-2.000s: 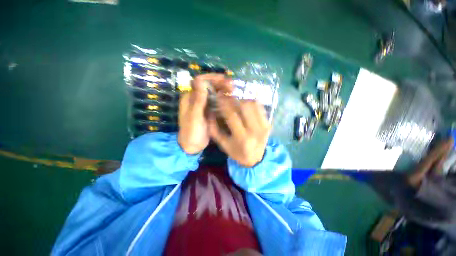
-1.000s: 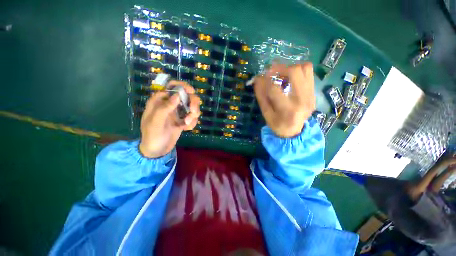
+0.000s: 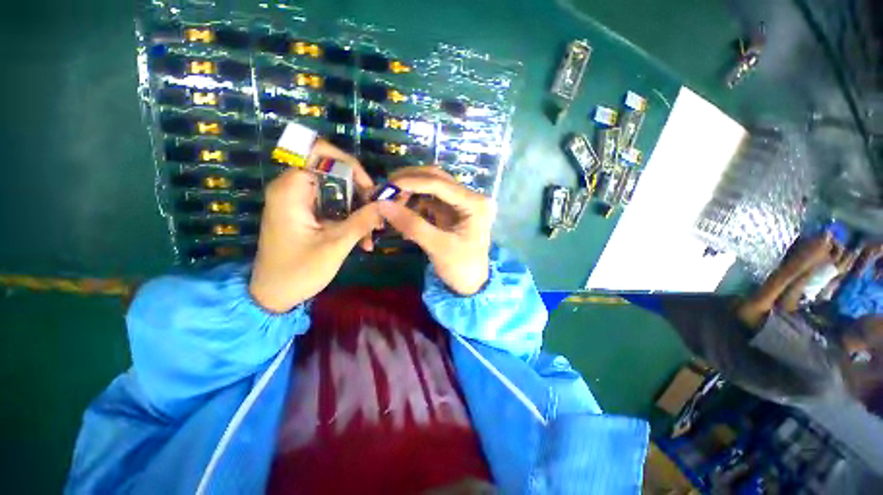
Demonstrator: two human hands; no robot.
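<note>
My left hand (image 3: 300,232) holds a silver-grey unit body (image 3: 334,188) at the fingertips. A white battery (image 3: 297,138) with a yellow tape band (image 3: 289,158) sticks out of it to the upper left, with red and dark wires between them. My right hand (image 3: 441,227) pinches a small dark part with a white face (image 3: 386,192) right beside the unit; whether they touch is unclear. Both hands are over the lower part of the clear blister tray (image 3: 150,145), whose columns hold black strips with yellow-orange middles.
Several silver units (image 3: 608,160) lie in a loose cluster right of the tray. One lies above them (image 3: 571,72), another far right. A white sheet (image 3: 668,203) carries glinting stacked trays (image 3: 755,193). Another person's arms (image 3: 789,276) are at the right. A cardboard box (image 3: 682,389) stands below.
My right hand has moved left from the tray's right side to the unit, with a small part. The unit in my left hand is turned. The whole view has shifted.
</note>
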